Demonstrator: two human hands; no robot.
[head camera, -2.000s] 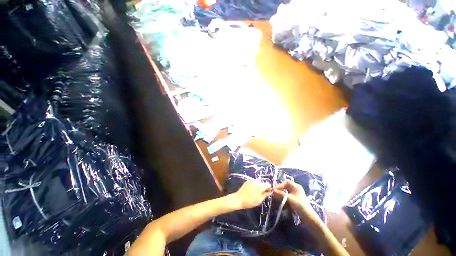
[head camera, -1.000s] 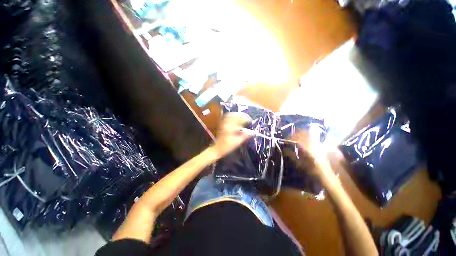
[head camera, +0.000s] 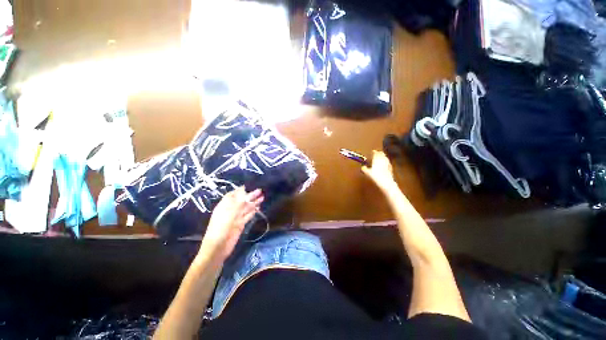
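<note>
A bundle of dark garments in clear glinting film (head camera: 226, 156) lies tilted on the orange-brown worktable, with a whitish string crossing and knotted on it. My left hand (head camera: 232, 216) is at the bundle's front edge, beside a loose loop of the string; whether the fingers grip the string I cannot tell. My right hand (head camera: 380, 171) is to the right of the bundle, its fingers closed around the near end of a small dark tool, seemingly thread snips (head camera: 352, 156), with the tip pointing left.
Another dark bagged pack (head camera: 349, 66) lies behind. Grey-white hangers (head camera: 458, 133) are grouped at the right beside dark garments (head camera: 531, 133). Pale blue and white strips (head camera: 73, 179) lie at the left. A glaring white sheet (head camera: 239, 46) is at the back. The table's front edge (head camera: 359, 226) runs before me.
The view has swung right. Both hands were at the string on the bundle; my right hand has left it for the small dark tool. The string's knot now shows uncovered.
</note>
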